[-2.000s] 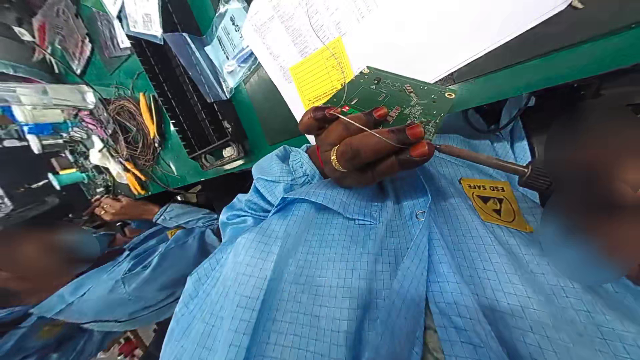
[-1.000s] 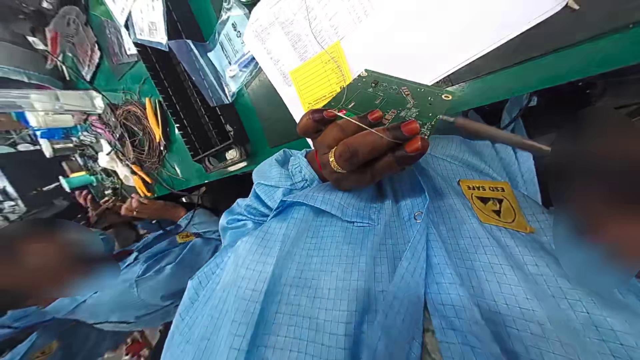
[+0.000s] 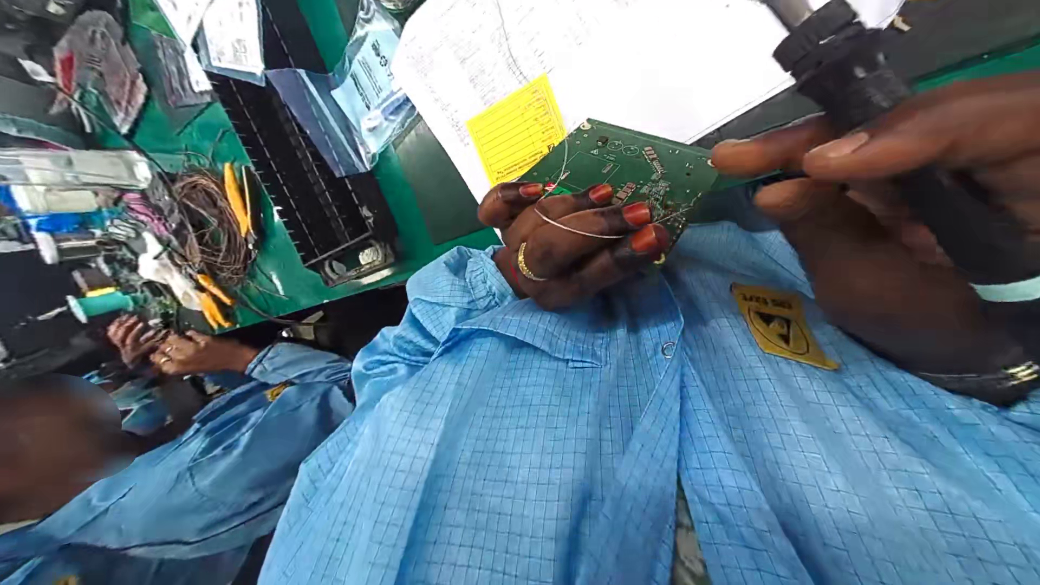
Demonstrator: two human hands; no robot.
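My left hand [image 3: 577, 240], with a ring and red nails, grips the green circuit board [image 3: 621, 166] by its lower edge. A thin solder wire [image 3: 569, 230] loops over its fingers, its free end lying near the board's lower right part. My right hand [image 3: 902, 195] is closed around the black handle of a soldering iron [image 3: 849, 69], close to the camera. The iron's metal shaft points up out of the picture, away from the board. The fingertips of my right hand are at the board's right corner; whether they touch it cannot be told.
Behind the board lie white printed papers [image 3: 650, 57] and a yellow slip [image 3: 517, 130]. Left of these are a plastic bag [image 3: 370, 89], a black slotted rack [image 3: 301, 138], coiled wire [image 3: 207, 215] and orange-handled pliers [image 3: 237, 199]. A co-worker's hands [image 3: 183, 349] are at lower left.
The soldering iron's tip was at the board's right part and has moved away from it; the iron now points upward. My right hand has come plainly into view. My left hand still holds the board.
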